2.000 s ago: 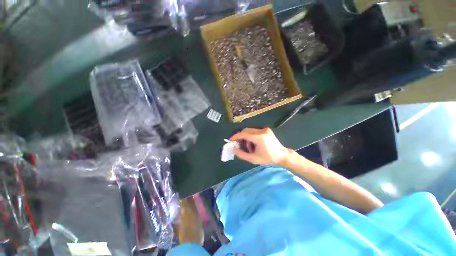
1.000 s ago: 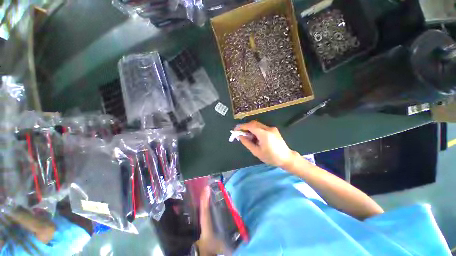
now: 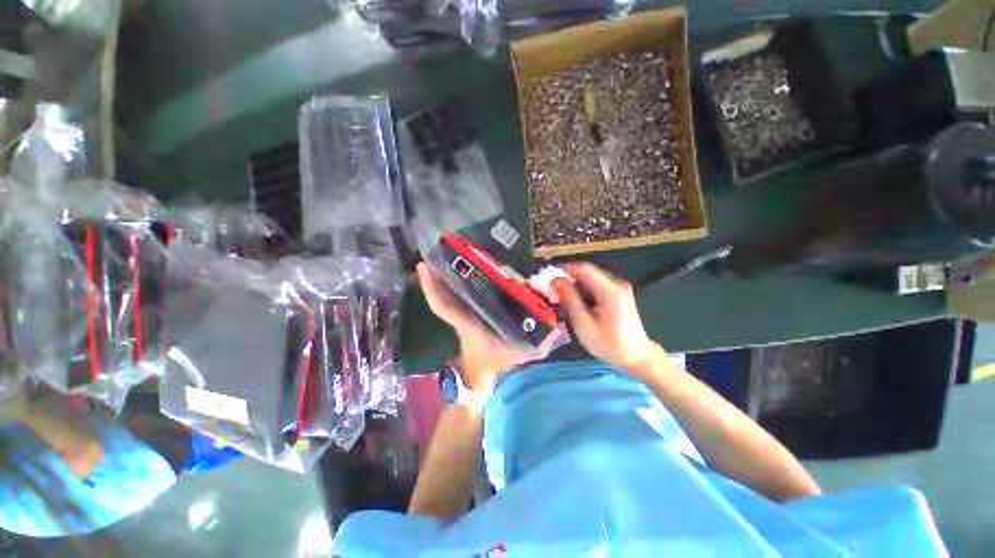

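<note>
A black and red device housing (image 3: 496, 292) is held over the front edge of the bench, its side with a square port and a round hole facing up. My left hand (image 3: 467, 327) grips it from below and from the left. My right hand (image 3: 603, 316) pinches a small crumpled white wipe (image 3: 549, 280) at the housing's right end, by the red edge. The fingertips of my right hand partly hide that end. Whether the wipe presses on the housing is hard to tell.
A carton of screws (image 3: 694, 164) stands behind, with a black bin of rings (image 3: 738, 172) right of it. A thin pointed tool (image 3: 687, 265) lies near the carton. Bagged housings (image 3: 235, 349) are piled at left beside clear trays (image 3: 349, 164). Another person's blue sleeve (image 3: 98, 490) shows at lower left.
My left hand has come up from below the bench edge with the housing, now in front of me. My right hand, still holding the wipe, now meets it at the red edge.
</note>
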